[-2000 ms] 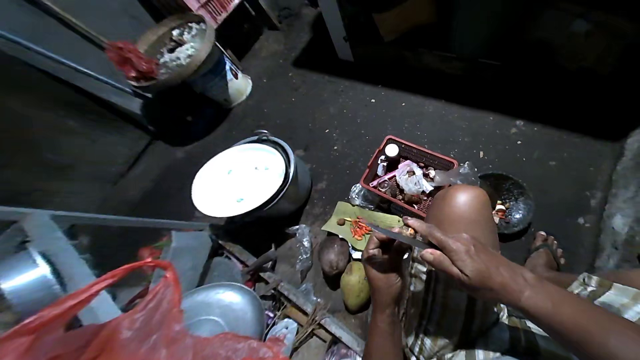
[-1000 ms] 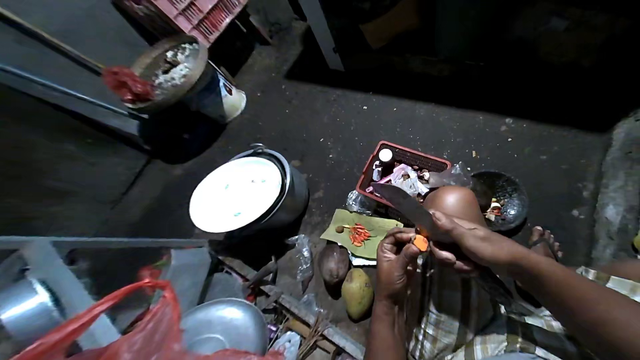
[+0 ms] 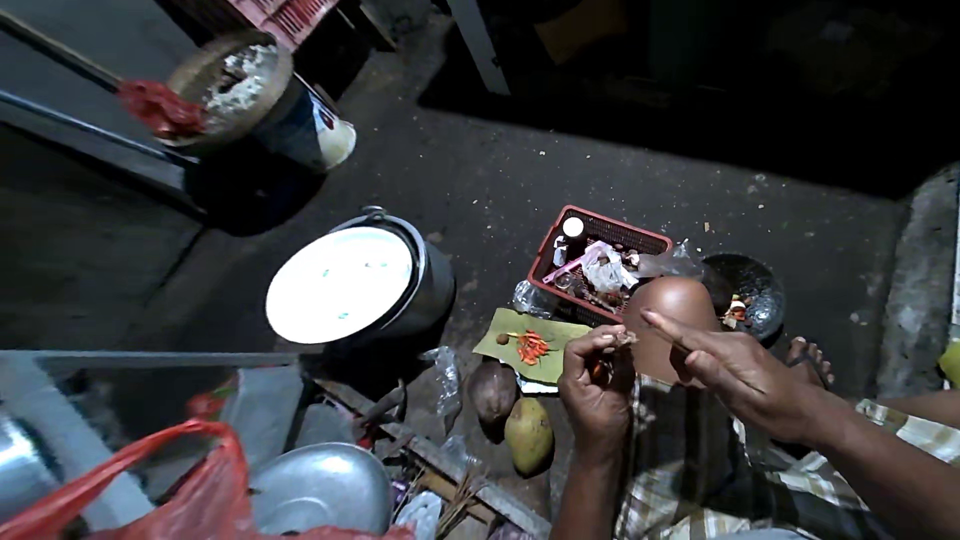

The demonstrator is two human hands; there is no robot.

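My left hand (image 3: 598, 382) is curled around a small root piece (image 3: 600, 369), with a little orange showing between the fingers. To its right, my right hand (image 3: 739, 371) holds a knife (image 3: 681, 346), seen nearly edge-on and mostly hidden by the fingers. Just left of my left hand lies a green leaf (image 3: 491, 341) bearing cut red-orange chillies (image 3: 532, 347) and a small brown round thing (image 3: 502, 339). A dark brown oval fruit (image 3: 493, 390) and a yellow-green fruit (image 3: 529, 435) lie below the leaf.
Beyond my knee stands a red plastic basket (image 3: 538, 262) of small items, beside a dark stone mortar (image 3: 772, 296) with pieces inside. Leftward are a lidded metal pot (image 3: 435, 281), a metal bowl (image 3: 322, 487), a red plastic bag (image 3: 202, 487) and a basin (image 3: 281, 71) on a bucket.
The knife blade, broadly visible a second ago, is now turned nearly edge-on. The orange cut face that showed above my left fingers is now mostly hidden.
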